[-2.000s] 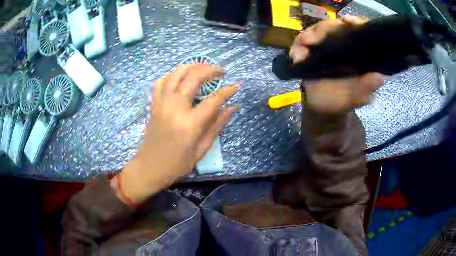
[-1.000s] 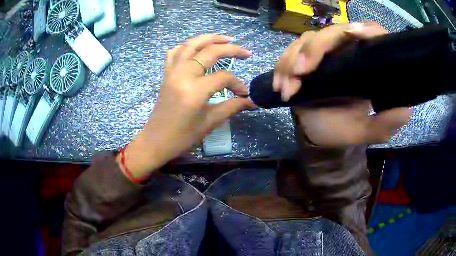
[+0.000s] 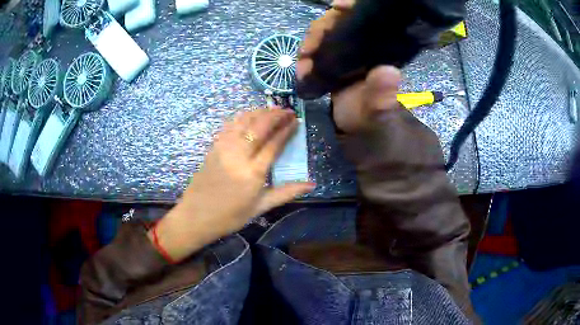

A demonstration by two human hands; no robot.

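A pale blue-green handheld fan (image 3: pixel 290 162) lies on the shiny padding in front of me, its round spoked head away from me and its handle towards me. The neck between head and handle is open, with dark parts showing. My left hand (image 3: pixel 245 162) lies over the upper handle and neck, fingers on it, thumb across the lower handle. My right hand (image 3: pixel 365 95) is wrapped around the thick black electric screwdriver (image 3: pixel 381 41). Its nose is beside the fan's head and neck; the bit is not visible.
Several pale fans (image 3: pixel 57 136) stand grouped at the left, with another fan handle (image 3: pixel 119 51) above them. A yellow-handled screwdriver (image 3: pixel 416 99) lies right of my right hand. The black cord (image 3: pixel 493 95) curves down at the right. Part of the yellow box (image 3: pixel 453 33) shows behind the driver.
My left hand has moved down from the fan's head onto its neck and handle. My right hand has brought the black driver left and tilted it more upright. The fan's head is now uncovered.
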